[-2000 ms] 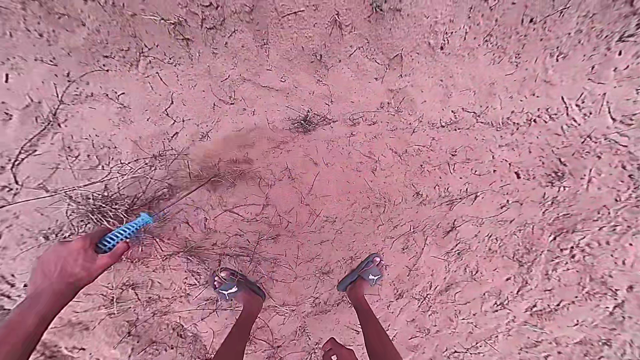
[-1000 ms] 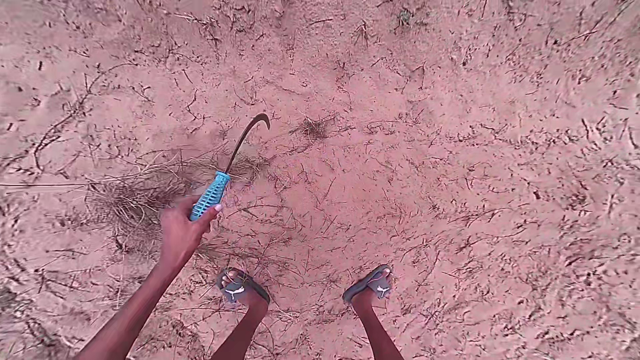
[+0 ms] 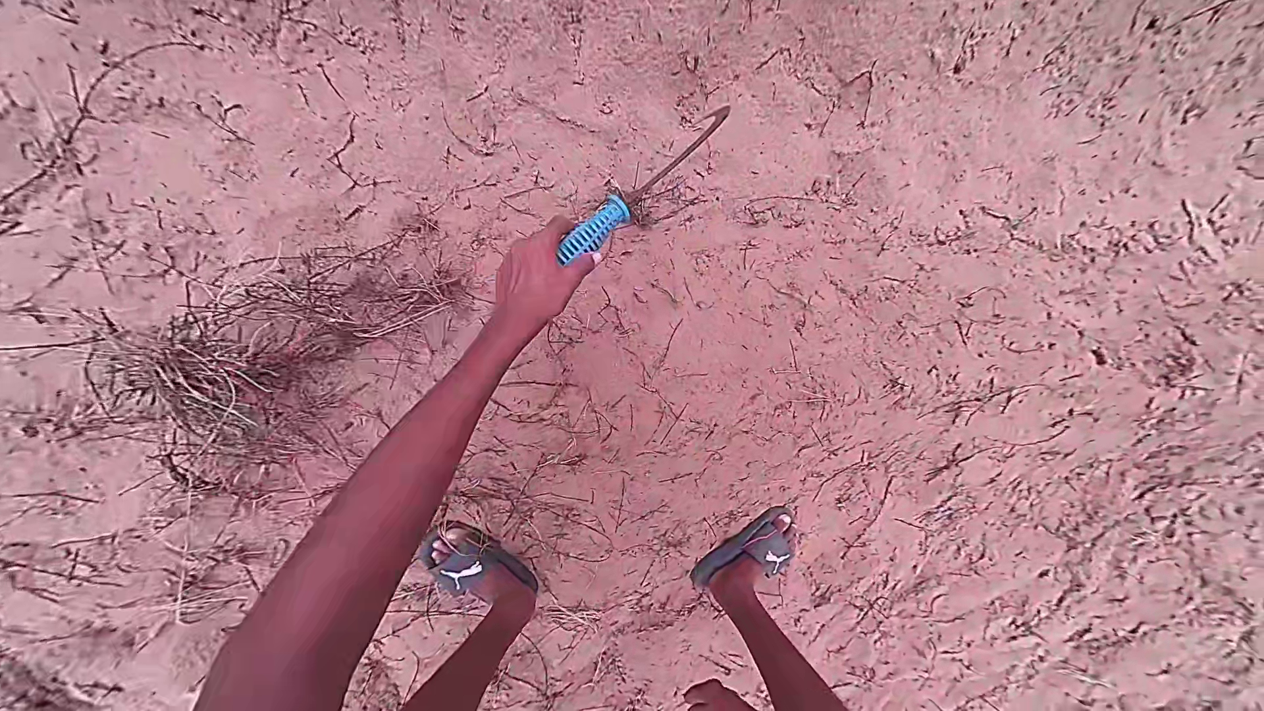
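My left hand (image 3: 538, 275) is closed around the blue ribbed handle of a sickle (image 3: 591, 233), its arm reaching up from the lower left. The thin curved blade points to the upper right, and its hooked tip lies over the sandy ground. Just under the blade's base is a small dry tuft (image 3: 652, 205). Only a bit of my right hand (image 3: 715, 695) shows at the bottom edge, beside the right leg; whether it holds anything is hidden.
A heap of dry stems and twigs (image 3: 212, 380) lies on the ground at left. My feet stand apart in dark slide sandals (image 3: 474, 563) (image 3: 746, 553) at the bottom. Bare sand (image 3: 889, 395) strewn with short twigs surrounds them, and a longer dry branch (image 3: 74, 128) lies at upper left.
My left hand has carried the sickle from the twig heap at left, up and to the right, to the small tuft. My right hand, out of view one second ago, shows again at the bottom edge.
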